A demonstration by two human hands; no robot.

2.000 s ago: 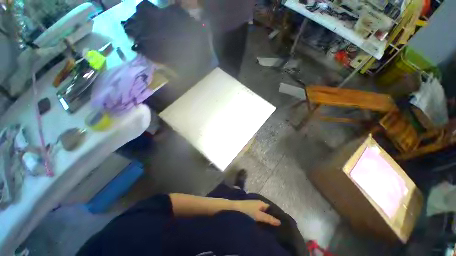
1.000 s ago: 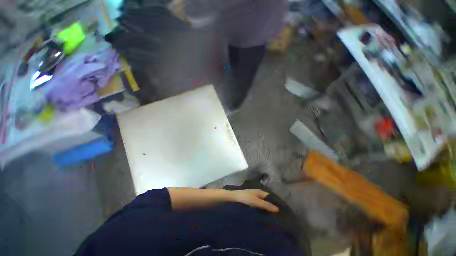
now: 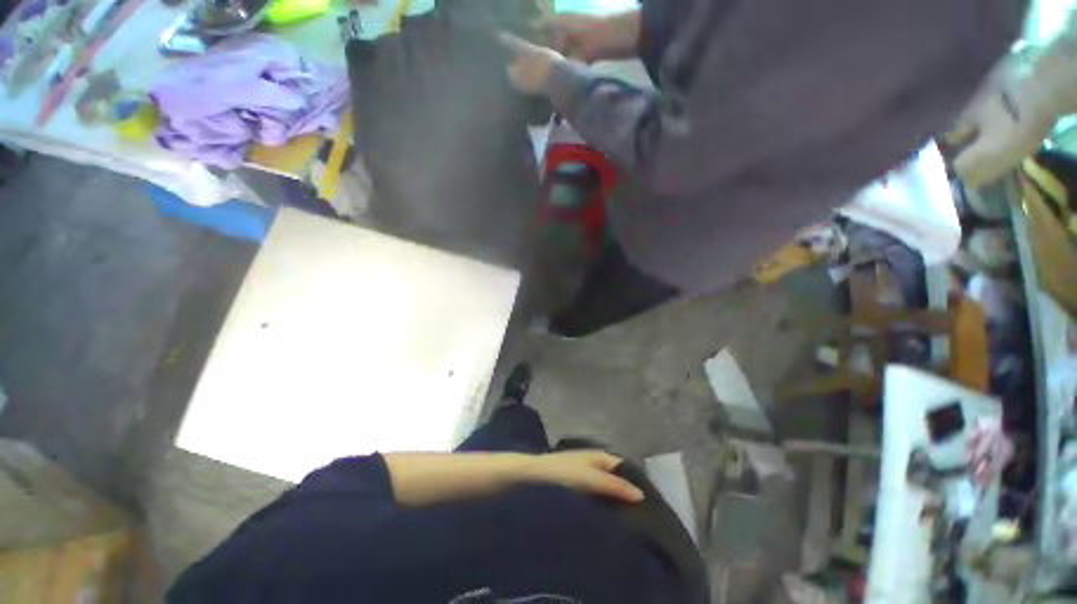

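My left hand (image 3: 602,472) lies across the front of my body at the bottom centre, resting on dark clothing, with nothing seen in it. My right hand is not in view. A white square board or tabletop (image 3: 354,354) is in front of me, left of centre, with a few small dark specks on it. Beyond it a dark garment (image 3: 443,130) hangs down over the table edge, near another person's hands (image 3: 555,53).
A person in a grey-purple top (image 3: 756,153) stands close at upper centre. A white-covered table (image 3: 106,136) with bunched lilac cloth (image 3: 248,100) is upper left. A cardboard box (image 3: 71,555) is lower left. A cluttered white table (image 3: 903,472) and wooden stool (image 3: 968,336) are at right.
My view has swung, and the white board now shows further left. The other person shows larger and nearer, with hands by the dark garment. My left hand stays against my body.
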